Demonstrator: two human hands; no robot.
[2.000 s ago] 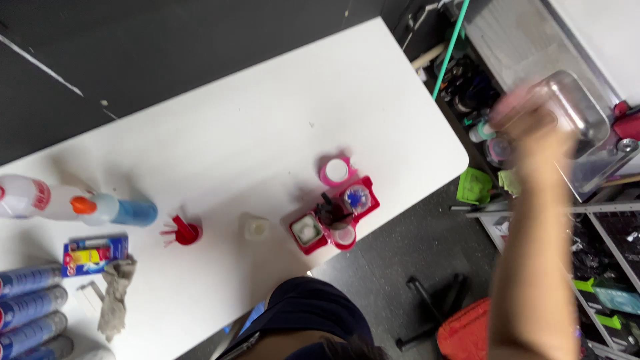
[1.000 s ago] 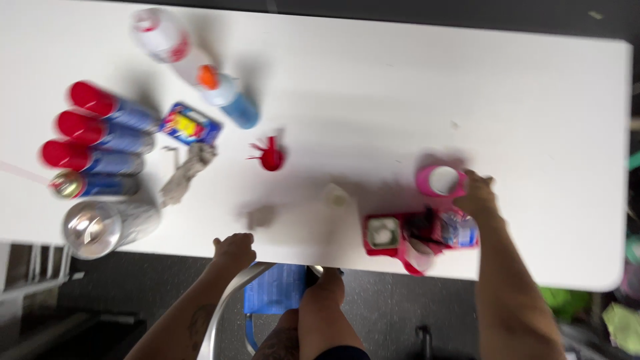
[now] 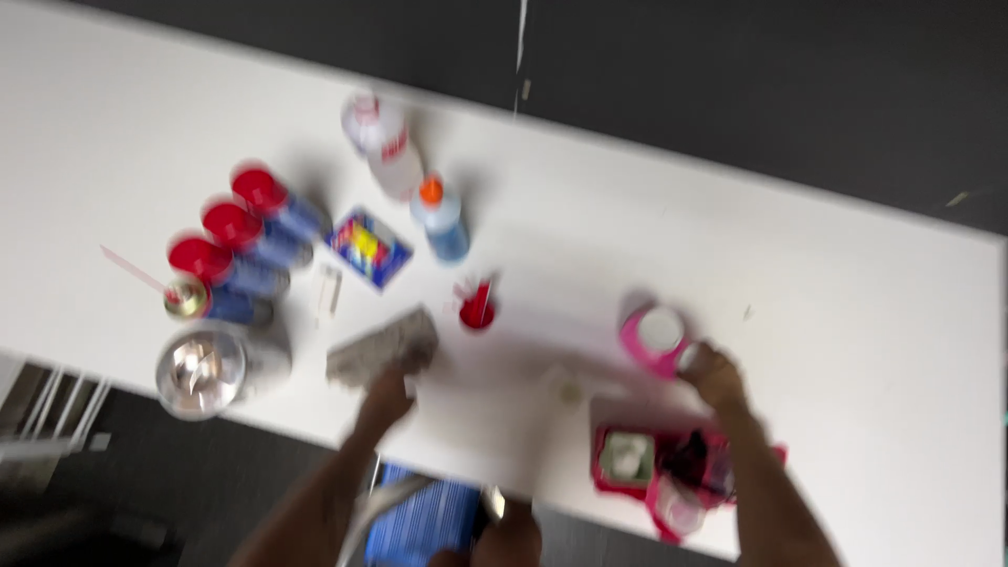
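Observation:
My left hand [image 3: 394, 382] grips the right end of a grey-brown cloth [image 3: 378, 350] on the white table. At the right, my right hand [image 3: 713, 374] is at the near end of a pink container with a white round top [image 3: 657, 331]; blur hides whether the fingers are closed on it. Below that hand lies a red caddy [image 3: 602, 465] holding a white-filled green tub [image 3: 628, 457] and dark items. Between the hands stand a small red cup [image 3: 476, 315] with thin sticks in it and a faint pale round thing [image 3: 568, 390].
Red-capped spray cans [image 3: 260, 189], an uncapped can with a straw [image 3: 187, 298] and a metal canister [image 3: 201, 372] stand at the left. Behind are a blue packet [image 3: 368, 248], an orange-tipped bottle [image 3: 441, 220] and a white bottle [image 3: 386, 150]. A blue chair [image 3: 421, 516] is at the near edge.
My left hand has moved from the near table edge onto the cloth, which now looks spread wider. My right hand was away over the shelving at first, then came to the pink container. The view has swung.

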